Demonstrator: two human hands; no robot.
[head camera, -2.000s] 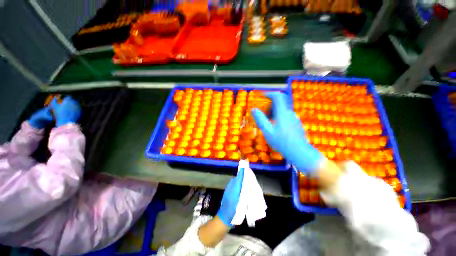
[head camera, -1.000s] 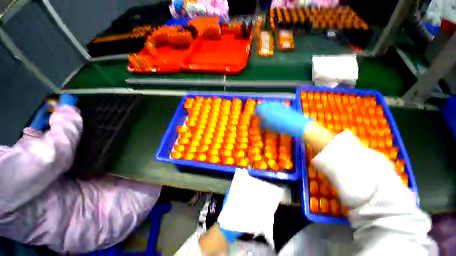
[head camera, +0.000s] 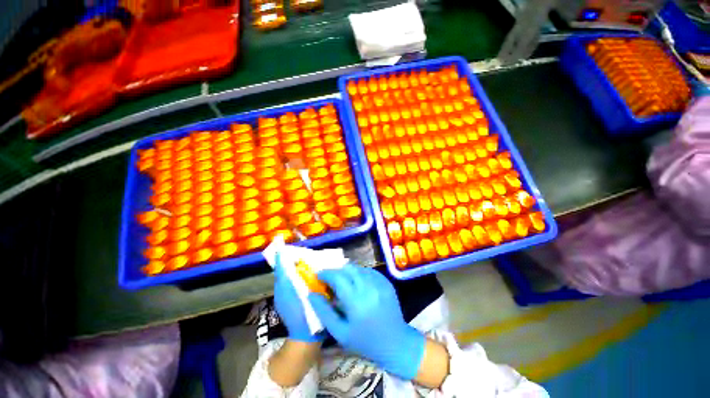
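Note:
My left hand (head camera: 292, 305), in a light blue glove, holds a white wipe (head camera: 321, 256) just in front of the left tray's near edge. My right hand (head camera: 374, 315), gloved the same, holds an orange-gold part (head camera: 311, 278) against the wipe; the fingers hide part of it. The left blue tray (head camera: 134, 225) lies crosswise with rows of orange-gold parts and a small gap showing pale liner. The right blue tray (head camera: 476, 260) lies lengthwise beside it with fuller, even rows.
A stack of white wipes (head camera: 388, 33) lies beyond the right tray. Red-orange trays (head camera: 183, 47) are at the back left. Another blue tray of parts (head camera: 595, 101) is at the right, near a person in a pink smock (head camera: 685, 183). Another pink sleeve shows at the lower left.
The view has turned to the right. My right hand has left the left tray and come to my left hand with a part. The wipe is now around the part.

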